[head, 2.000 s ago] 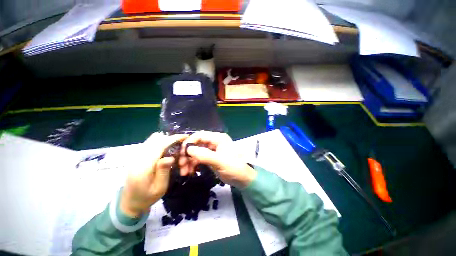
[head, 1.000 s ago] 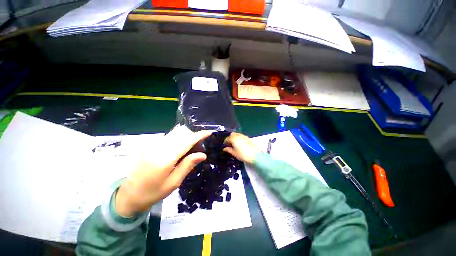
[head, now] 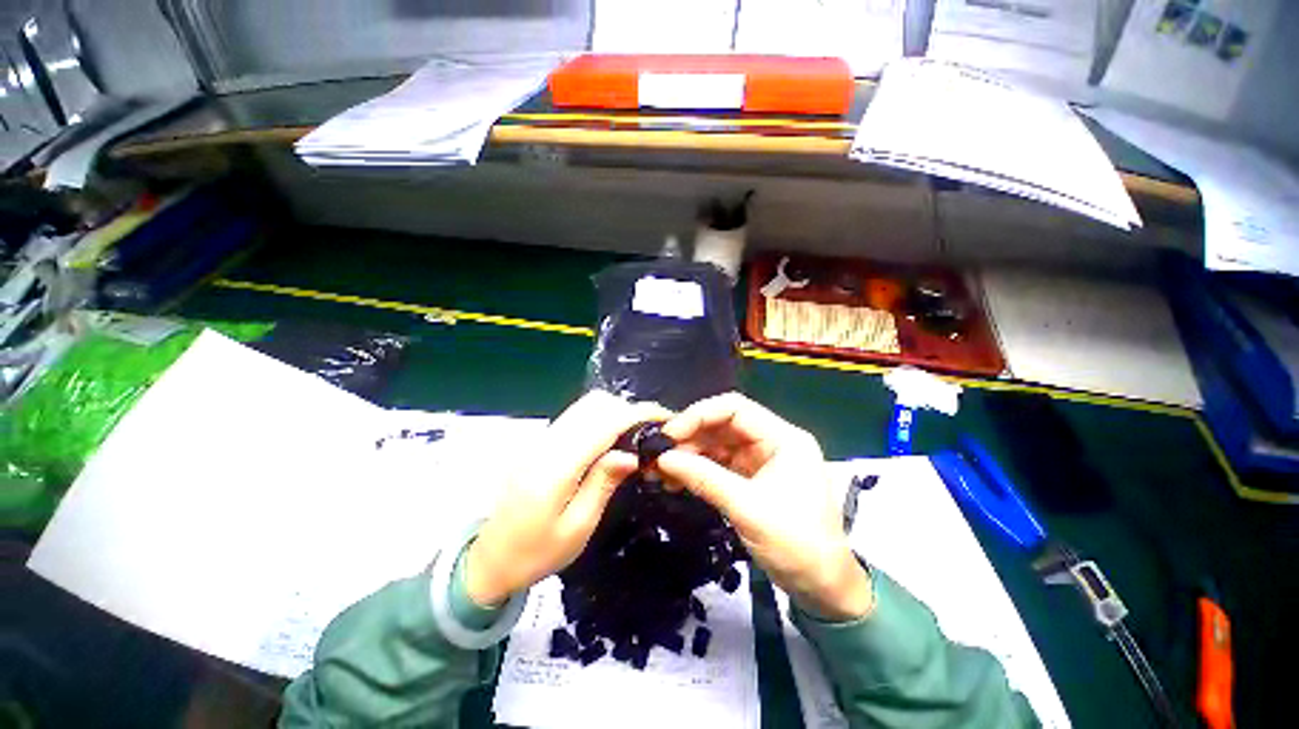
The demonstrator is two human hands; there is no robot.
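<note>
My left hand (head: 563,491) and my right hand (head: 755,491) meet above the pile, fingertips close together. Both pinch a small black part (head: 653,444) between thumbs and fingers. Fingers hide some of it; I cannot tell whether it is one piece or more. Below lies a loose pile of small black parts (head: 641,570) on a printed white sheet (head: 549,695). The clear bag of black parts (head: 667,349), with a white label, stands behind the hands.
Set-aside parts (head: 413,437) lie on the left sheet (head: 214,527). The green bag (head: 107,392) is far left. At right are a blue tool (head: 990,499), a calliper (head: 1104,598) and an orange-handled tool (head: 1214,662). A red-brown tray (head: 969,335) and a shelf (head: 670,135) are behind.
The view has shifted, showing more of the shelf and the left side. My hands were down at the pile a second ago; now they are raised together, holding a black part.
</note>
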